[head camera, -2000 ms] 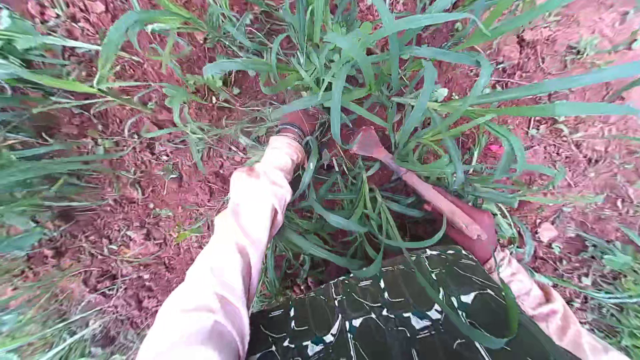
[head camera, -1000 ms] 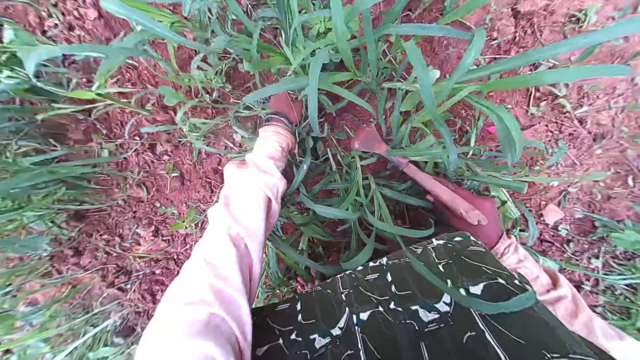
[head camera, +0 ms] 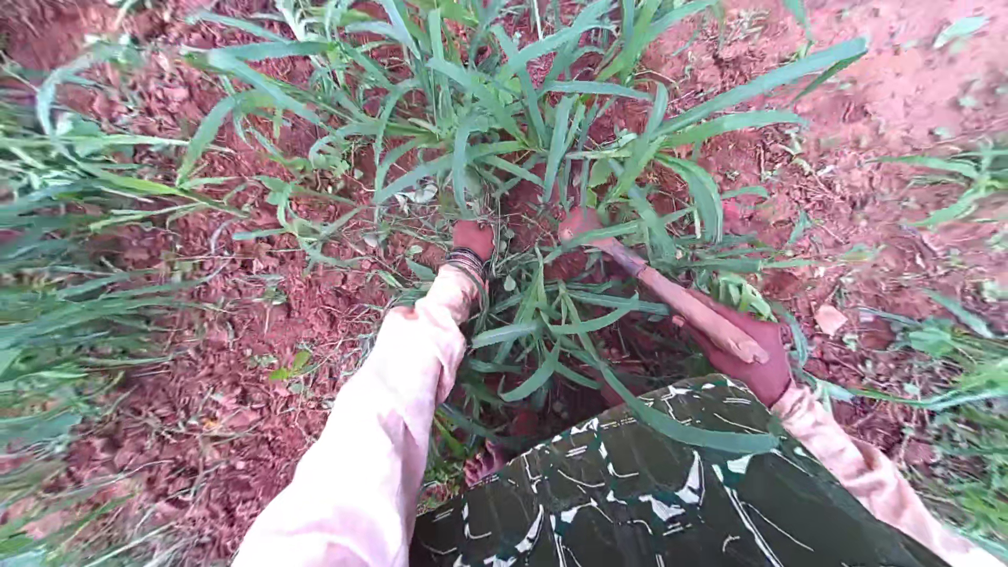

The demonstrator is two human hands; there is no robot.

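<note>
My right hand [head camera: 748, 346] is closed around the wooden handle [head camera: 693, 307] of a small weeding tool. Its flat, soil-coloured metal blade [head camera: 579, 224] points up and left, close to the reddish soil among green leaf blades. My left hand [head camera: 474, 236], with bangles at the wrist, is low at the base of the weeds, left of the blade and apart from it. Its fingers are partly hidden, so whether they grip any stems cannot be told. A clump of long-leaved green plants [head camera: 543, 315] stands between my two arms.
Tall grassy plants [head camera: 488, 102] spread ahead of both hands. Dense grass [head camera: 79, 299] lines the left side, and more green plants [head camera: 972, 189] grow at the right. Reddish, crumbly soil [head camera: 236, 378] lies left of my arm. Dark patterned cloth [head camera: 630, 488] covers my lap.
My left hand has moved down, away from the leaves ahead and nearer the clump between my arms. My right hand still holds the tool in much the same place.
</note>
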